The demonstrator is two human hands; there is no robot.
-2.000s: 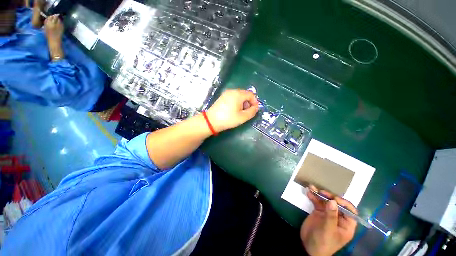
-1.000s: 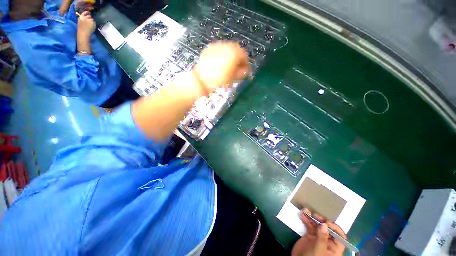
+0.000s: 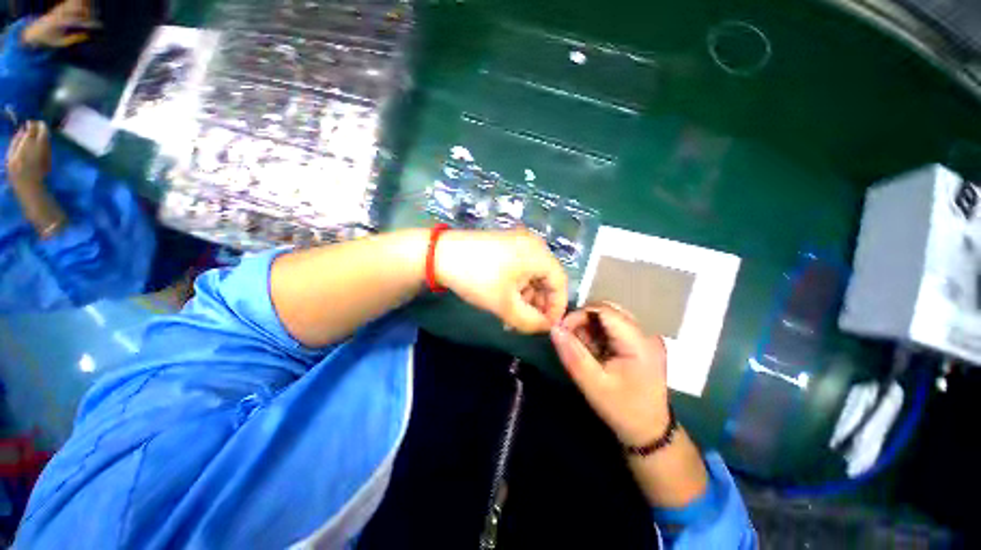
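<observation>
My left hand (image 3: 506,277), bare with a red wrist cord, meets my right hand (image 3: 615,360) fingertip to fingertip in front of my body. Any small piece between the fingertips is too small and blurred to tell. No tweezers can be made out in my right hand. A grey-brown rectangle (image 3: 643,294) lies on a white card (image 3: 714,312) just behind and right of my right hand. A clear blister tray (image 3: 506,204) with shiny parts lies on the green mat behind my left hand.
Shiny stacked blister trays (image 3: 285,129) stand at the left. A white box (image 3: 901,258) with cables is at the right, beside a blue-edged dark strip (image 3: 783,355). Another worker's blue sleeve (image 3: 91,220) is at far left. A thin ring (image 3: 739,48) lies on the mat.
My left hand has come back from over the stacked trays to the front of my body. My right hand has moved up and left from the card's lower edge to meet it. The view has shifted.
</observation>
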